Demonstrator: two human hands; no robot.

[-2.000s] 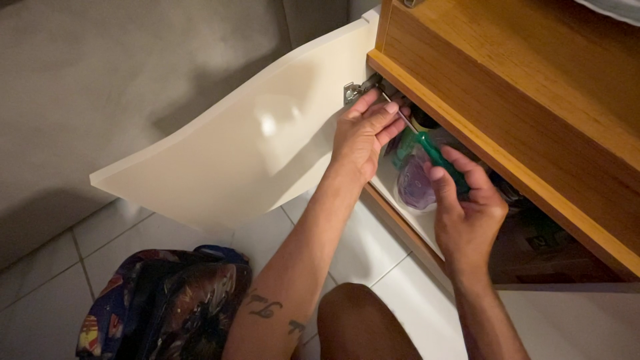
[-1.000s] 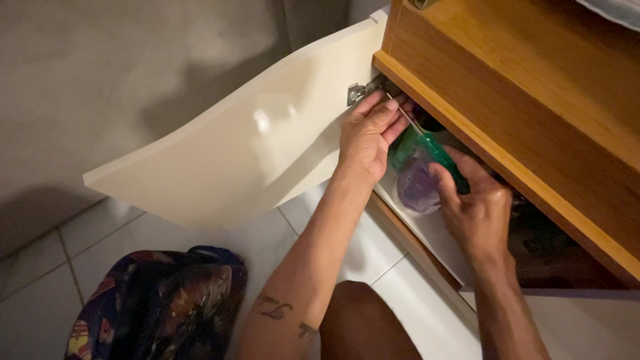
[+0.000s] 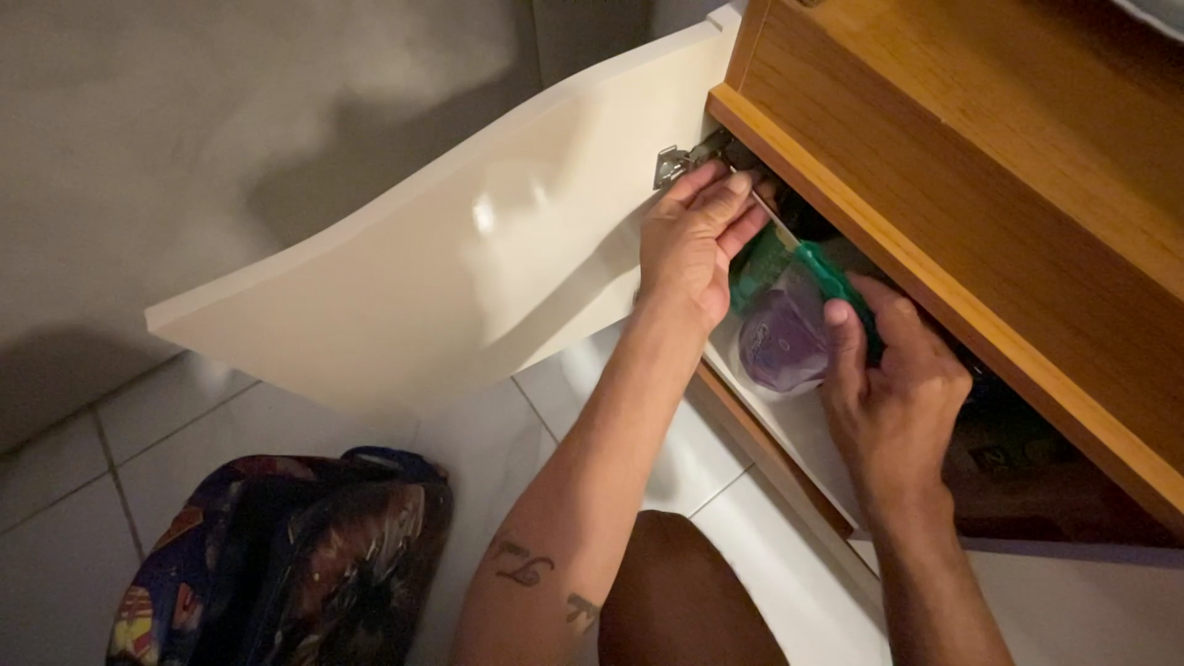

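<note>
My right hand point(image 3: 893, 379) grips the green handle of a screwdriver point(image 3: 828, 282), whose thin metal shaft points up and left into a wooden cabinet. Around the shaft's far part are the fingers of my left hand point(image 3: 698, 231), close to the metal hinge point(image 3: 673, 165) of the white cabinet door point(image 3: 416, 231). The tip of the screwdriver is hidden behind those fingers, and whether they pinch the shaft or a small part cannot be told. The door stands swung out to the left.
A container with purple contents point(image 3: 784, 340) stands on the white cabinet shelf point(image 3: 795, 453) below my hands. The cabinet's wooden top edge point(image 3: 925, 287) runs above my right hand. A colourful backpack point(image 3: 287, 555) lies on the tiled floor at the lower left, near my knee point(image 3: 689, 592).
Both hands remain at the hinge with the screwdriver. The green handle has turned a little in my right hand, and little else has plainly changed.
</note>
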